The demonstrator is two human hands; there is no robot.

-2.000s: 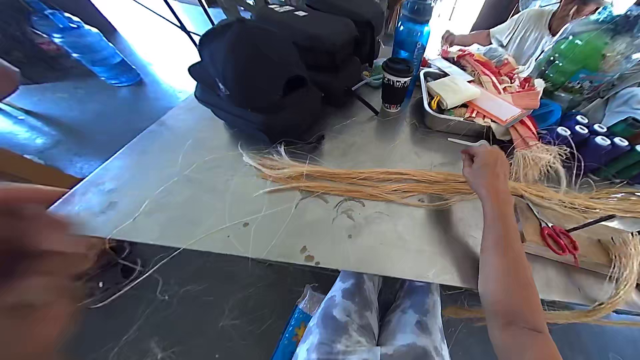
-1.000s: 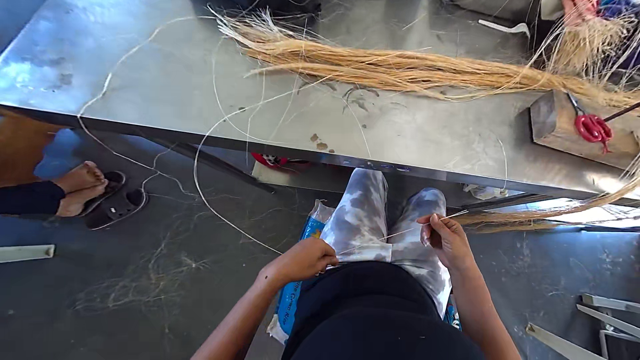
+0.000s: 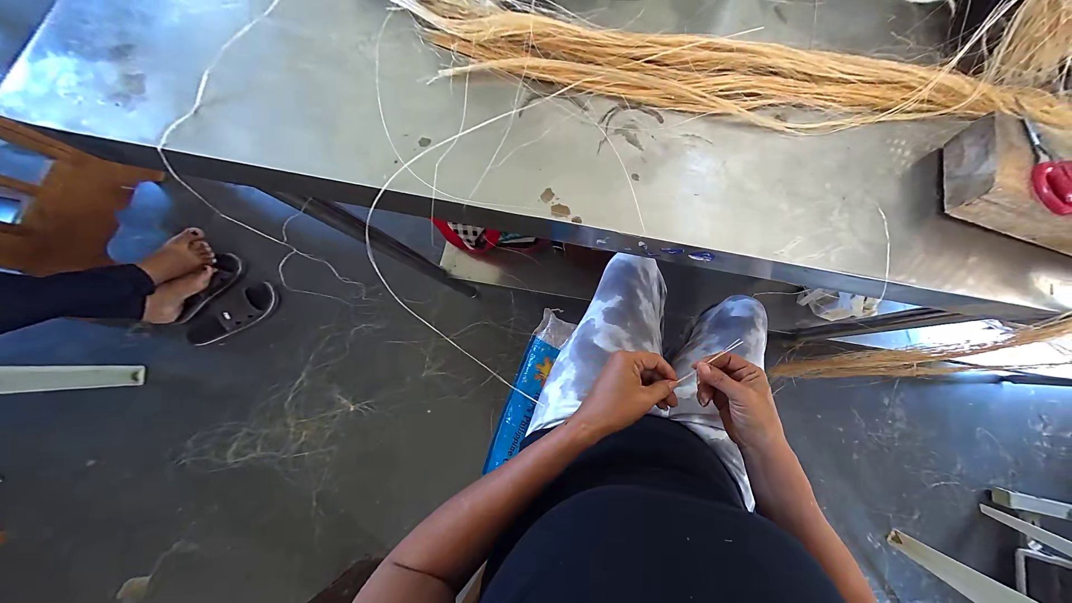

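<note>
Over my lap, my left hand (image 3: 634, 389) pinches a thin pale fibre strand (image 3: 688, 376) between thumb and fingers. Close beside it, my right hand (image 3: 737, 387) grips the same strand near its end, and short tips stick out past the fingers. A long pale strand (image 3: 374, 251) curves from the table down toward my left thigh; whether it joins the one in my hands is hidden. The bundle of tan plant fibres (image 3: 670, 71) lies along the far part of the metal table (image 3: 335, 109).
Red-handled scissors (image 3: 1053, 186) rest on a wooden block (image 3: 997, 167) at the right. More fibres (image 3: 888, 362) hang below the table edge. Another person's bare feet (image 3: 177, 276) and dark sandals (image 3: 243, 316) are at the left. Loose fibres (image 3: 293, 419) litter the floor.
Both hands have come together over my lap; one second ago they were farther apart. Two seconds ago my right hand was over the fibre bundle. The view has tilted down.
</note>
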